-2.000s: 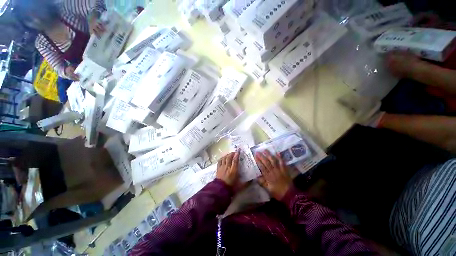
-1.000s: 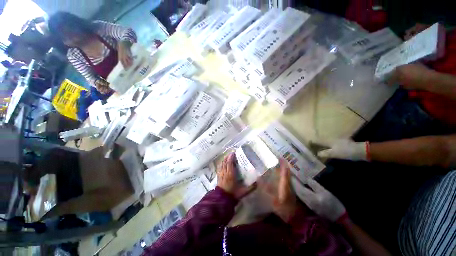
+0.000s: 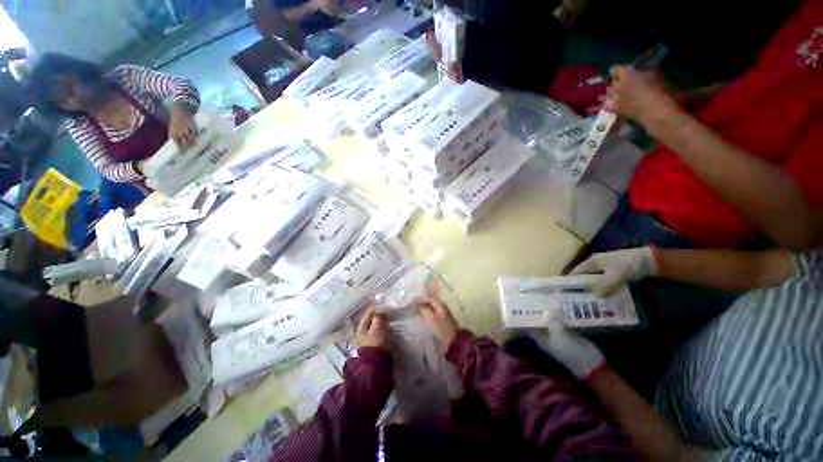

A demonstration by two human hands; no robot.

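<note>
My left hand (image 3: 373,327), bare, grips the left edge of a clear plastic bag (image 3: 420,356) in front of my body. My right hand (image 3: 439,323), also bare, grips its right edge. The bag is crinkled and whitish and hangs down between my sleeves. Its top part spreads out beyond my fingers. Whether anything is inside it I cannot tell. Long white cartons (image 3: 338,236) lie in a heap just beyond and left of my hands. White papers (image 3: 316,379) lie left of my left sleeve.
At the right, a neighbour's white-gloved hands (image 3: 623,268) hold a white carton (image 3: 541,302). Stacked cartons (image 3: 456,135) stand farther back. A person in red (image 3: 722,135) holds a carton at far right. Another person handles a carton (image 3: 189,153) at far left. Clear trays (image 3: 262,438) stand at the near table edge.
The view has shifted. My hands have left the flat papers and tray and now hold the bag. The carton on my right is now in the neighbour's gloved hands, farther right.
</note>
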